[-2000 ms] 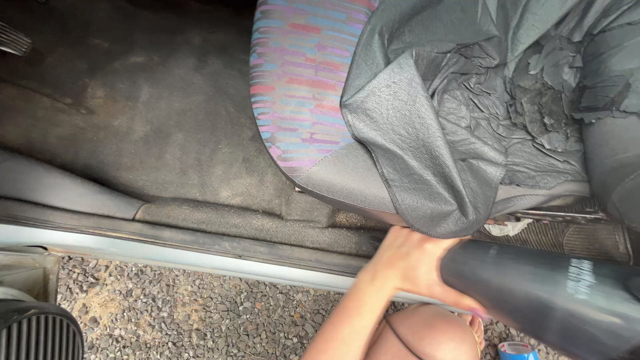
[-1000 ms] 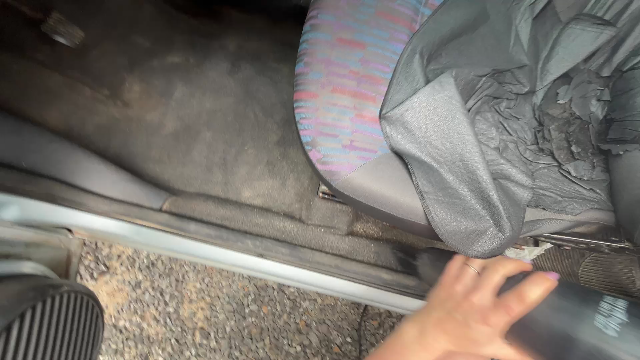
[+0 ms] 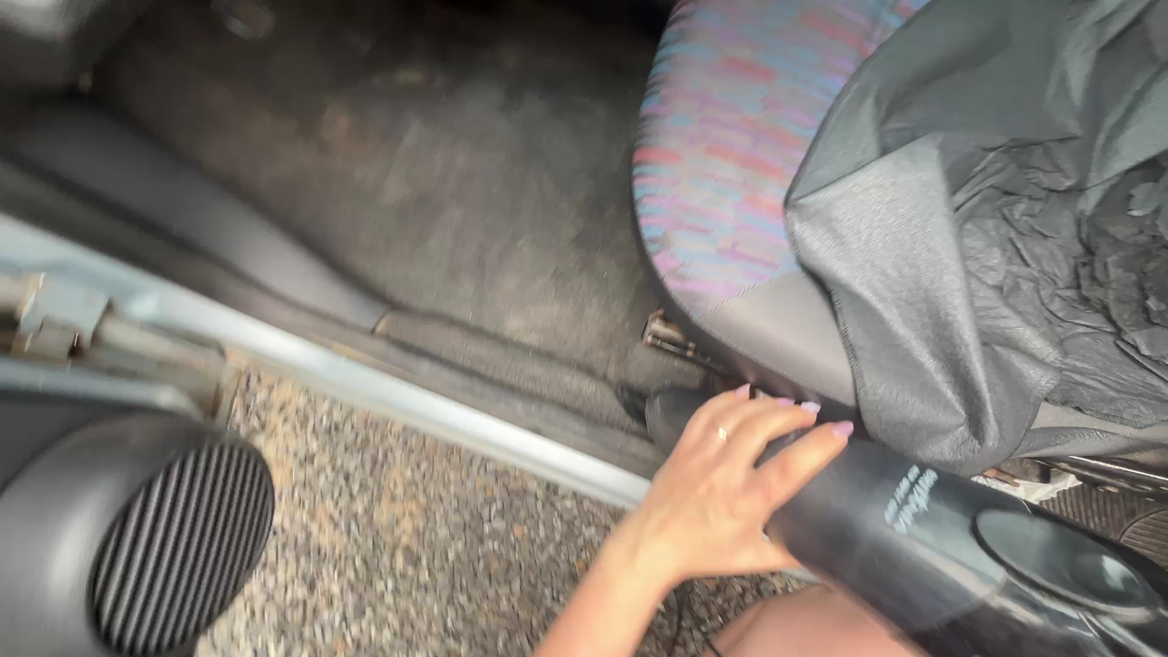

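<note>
A dark handheld vacuum cleaner, with a translucent body that bears writing, reaches in from the lower right. My left hand, with a ring on one finger, lies over its front part, fingers across the top and thumb along the near side. The narrow nozzle end points left, low beside the front corner of a car seat with patterned fabric. Its tip lies near the carpeted sill edge. A loose grey cover lies crumpled over the seat. My right hand is out of view.
The worn car floor stretches left of the seat. A pale metal door sill runs diagonally above gravel. An open door with a ribbed speaker grille stands at lower left. A metal seat rail shows at right.
The fingers of my left hand have shifted on the vacuum cleaner, from spread out to closer around its front. More of the nozzle end and body now shows. The view has shifted.
</note>
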